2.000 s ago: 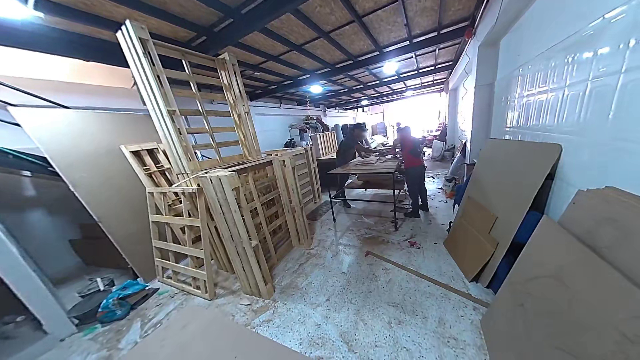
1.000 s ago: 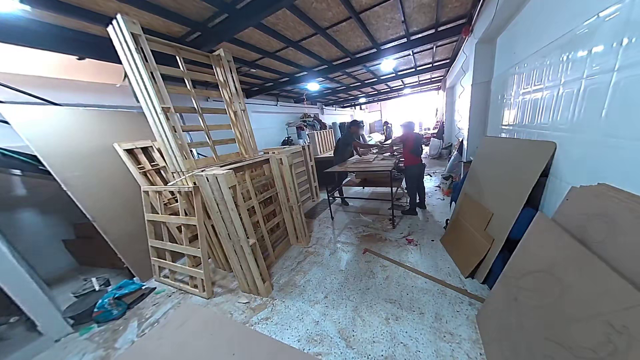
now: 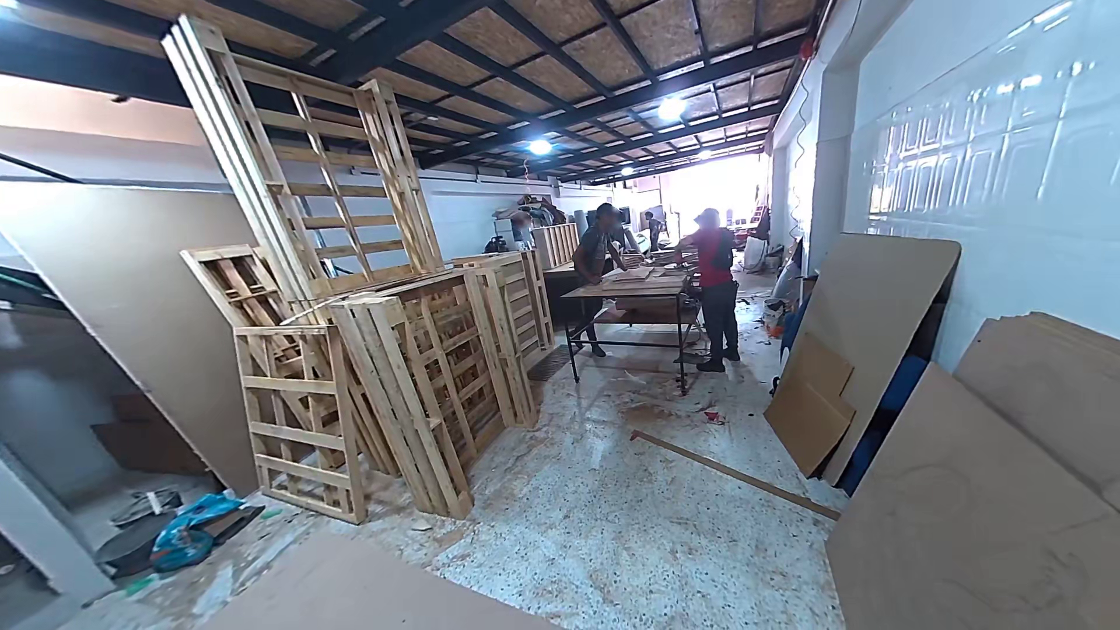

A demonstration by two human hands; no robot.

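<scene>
Neither my left hand nor my right hand shows in the head view. A flat brown board [image 3: 367, 591] lies at the bottom edge, nearest to me; what supports it is hidden. Slatted wooden frames [image 3: 411, 394] stand upright in stacks on the left, and a taller set of frames [image 3: 337, 188] rises above them. Farther off, two people stand at a metal-legged table [image 3: 626, 289] with thin wooden pieces [image 3: 643, 274] on it.
A wooden strip [image 3: 735, 472] lies on the speckled floor. Large brown panels [image 3: 962, 516] and a rounded-corner board [image 3: 884, 324] lean at the right wall. A blue plastic bag [image 3: 188, 529] lies at lower left. A big sheet [image 3: 149, 297] leans behind the frames.
</scene>
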